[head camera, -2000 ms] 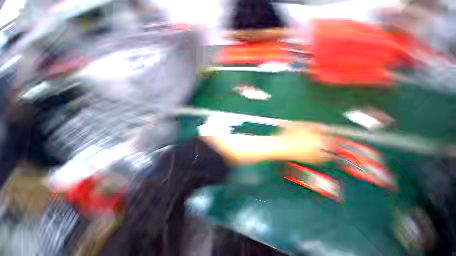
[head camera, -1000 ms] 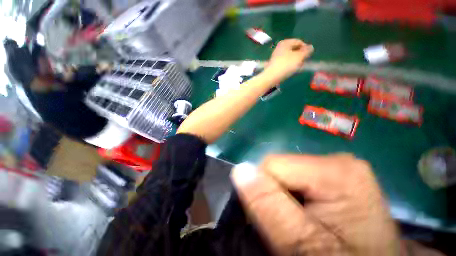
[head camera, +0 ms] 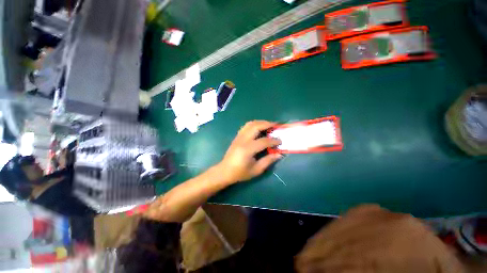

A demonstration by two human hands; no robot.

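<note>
An orange-red phone housing (head camera: 307, 135) lies on the green bench top in front of me, its inside looking bright white. My left hand (head camera: 253, 152) is at its left end, with fingers and thumb on that end's edges. My right hand (head camera: 376, 242) is large, blurred and cut off by the bottom edge; its fingers cannot be made out. Loose white-backed LCD screens (head camera: 187, 104) lie in a pile to the left, and one dark screen (head camera: 226, 96) lies beside them.
Several more housings (head camera: 385, 47) lie at the upper right. A round tin (head camera: 474, 121) is at the right edge. A pale strip (head camera: 235, 49) crosses the bench. A silvery reel (head camera: 152, 164) and ribbed rack (head camera: 109, 165) are left. A person (head camera: 40, 181) is at far left.
My left hand has come down from the upper bench to the housing's left end. My right hand has dropped lower in the picture. The view has turned and shifted.
</note>
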